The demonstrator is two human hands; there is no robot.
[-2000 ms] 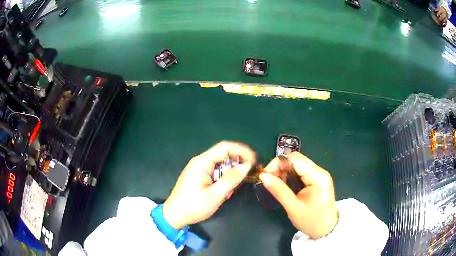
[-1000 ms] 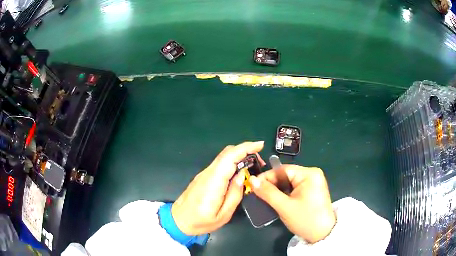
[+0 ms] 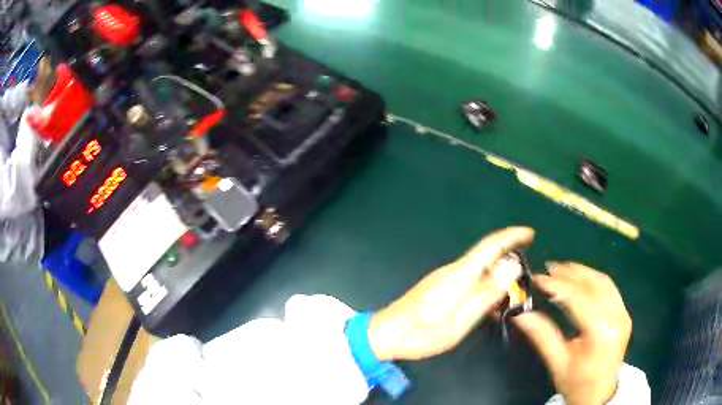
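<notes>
My left hand (image 3: 451, 300), with a blue wrist strap (image 3: 368, 348), holds a small dark watch case (image 3: 514, 273) with an orange flex cable (image 3: 518, 297) showing at it. My right hand (image 3: 582, 328) is just right of the case with its fingers curved around that side; the view is blurred and I cannot tell whether it grips the case or cable. The display screen is mostly hidden by the hands. A thin grey edge hangs below the case.
The black press fixture (image 3: 309, 103) with red digits stands at left, holding a grey screen (image 3: 230, 207). Two watch cases (image 3: 478, 114) lie on the green belt beyond the yellow tape (image 3: 578, 202). Blurred trays (image 3: 701, 340) are at right. Another person's white sleeve (image 3: 22, 190) shows at far left.
The view has swung left, so the fixture shows larger and my hands sit further right. The case and screen are now folded closer together between the hands. The loose case near my hands is no longer visible.
</notes>
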